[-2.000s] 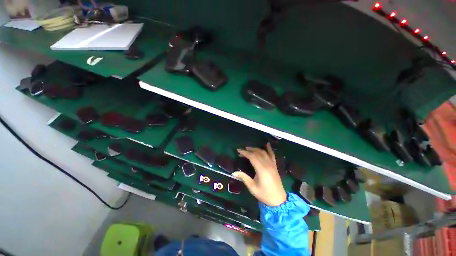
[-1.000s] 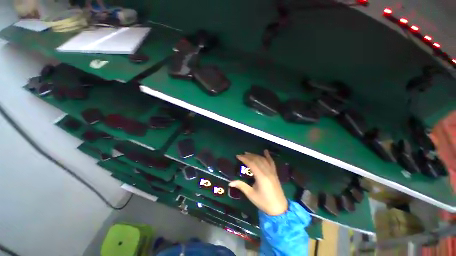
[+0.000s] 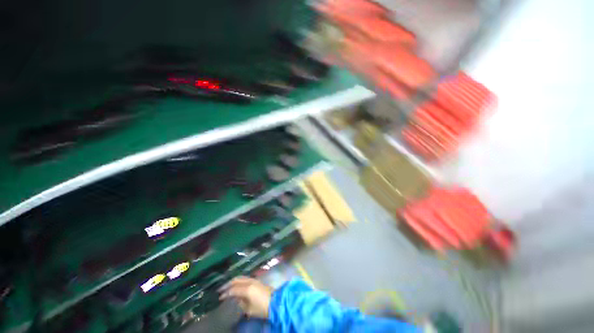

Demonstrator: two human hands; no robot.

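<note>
The view is strongly blurred. My right hand (image 3: 249, 296), in a blue sleeve, is at the bottom centre, near the outer edges of the lower shelves. Its fingers point left, and I cannot tell whether it holds or touches anything. My left hand is not in view. A dark unit with a lit screen (image 3: 161, 226) lies on the second green shelf. Two more lit units (image 3: 153, 282) are one tier lower, left of my right hand. Many dark unlit units are smeared along the green shelves (image 3: 215, 117).
The top shelf's pale edge (image 3: 195, 141) crosses the left half. Stacks of orange-red trays (image 3: 449, 218) stand at the right, with brown boxes (image 3: 393, 175) beside them. Tan cardboard (image 3: 324, 208) is below the shelf ends. Grey floor (image 3: 365, 260) shows at lower right.
The view has swung right towards the tray stacks and tilted. My right hand has left the lit unit on the second shelf and is now lower, near the outer shelf edges.
</note>
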